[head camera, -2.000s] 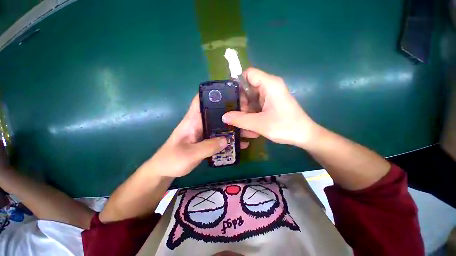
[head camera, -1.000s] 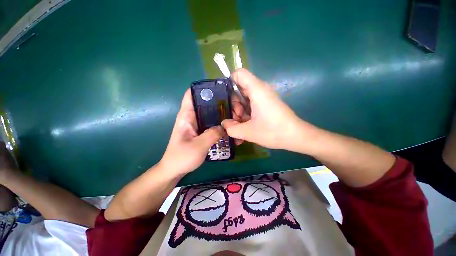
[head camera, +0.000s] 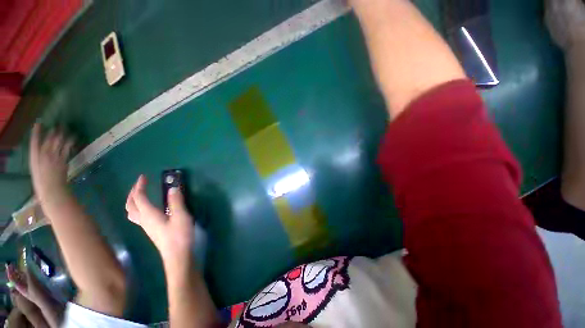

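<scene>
A small black phone body with a round silver-grey disc near its upper end appears to lie flat on the green bench, left of centre. My left hand is at it: the thumb lies over the phone's lower part, and the fingers are spread to the left, away from it. The thumb hides part of the phone. My right forearm reaches up to the top edge, where the right hand is cut off. The tweezers are not visible.
Amber tape is stuck on the bench. A pale divider strip crosses beyond it, with a light phone past it. A dark slab lies upper right. Another person's blurred arm reaches in at left; a further arm is at right.
The view has turned and shifted left. My hands have separated: the left is with the phone farther left, and the right has reached up out of the picture.
</scene>
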